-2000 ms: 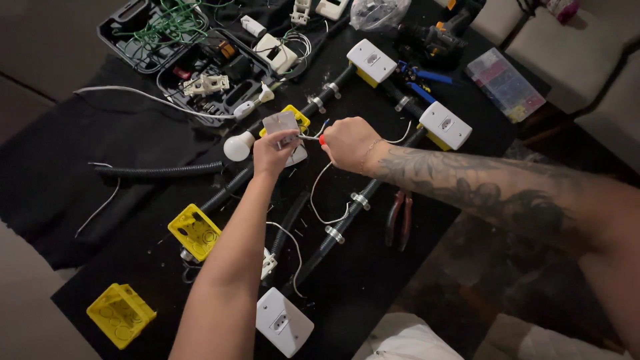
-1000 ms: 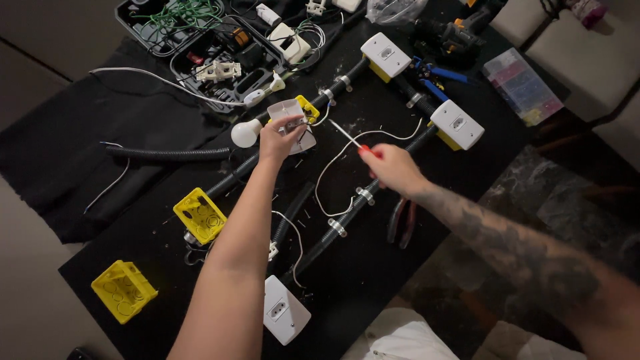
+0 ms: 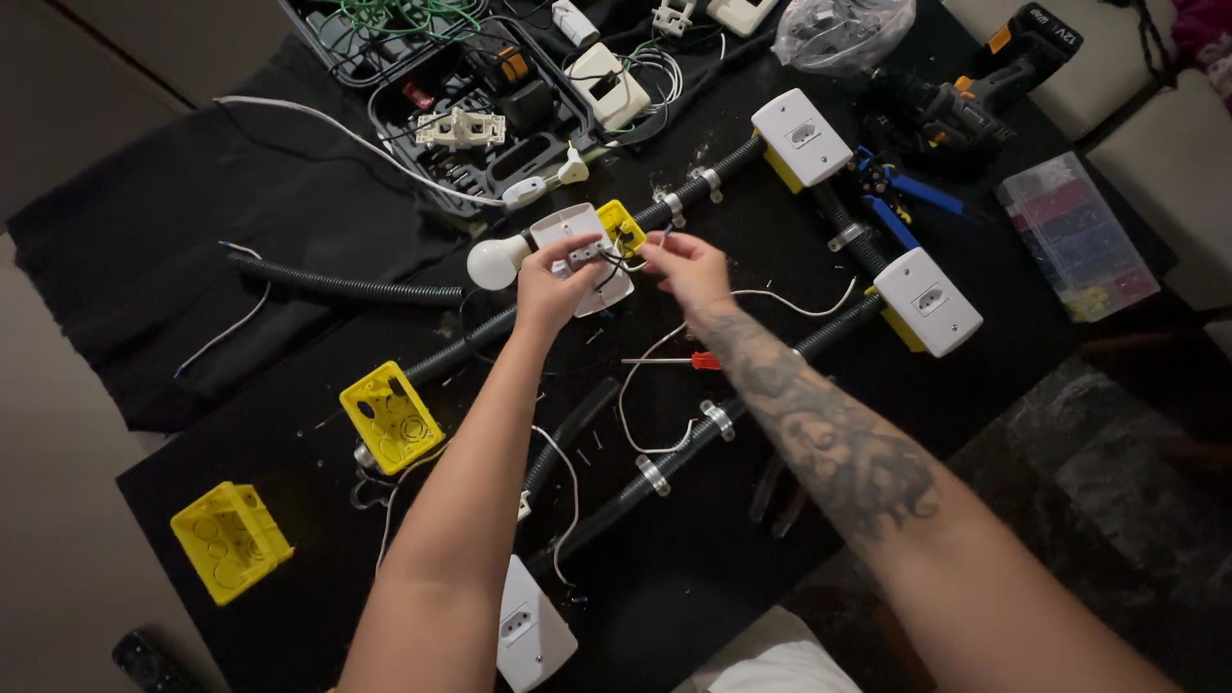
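My left hand [image 3: 558, 289] holds a white socket plate [image 3: 568, 223] by its socket module, with dark wires running from it. Just right of the plate is a yellow junction box [image 3: 622, 227], joined to black corrugated conduit [image 3: 695, 191]. Beside that box, my right hand [image 3: 688, 265] pinches the end of a thin wire [image 3: 666, 234] between thumb and fingers. A screwdriver with a red handle [image 3: 705, 361] lies on the black surface below my right hand. To the left of the plate is a white light bulb [image 3: 497, 263].
Socket plates [image 3: 802, 138] on yellow boxes, wire strippers [image 3: 900, 197], a cordless drill [image 3: 972, 96] and a clear organizer [image 3: 1078, 236] lie right. An open tool case [image 3: 539, 159] is at the back. Yellow boxes [image 3: 392, 417] [image 3: 231, 542] stand left; metal clamps [image 3: 653, 475] hold the conduit.
My right hand has let go of the screwdriver, which now lies on the surface, and has moved to the wires by the yellow box. My left hand still holds the plate.
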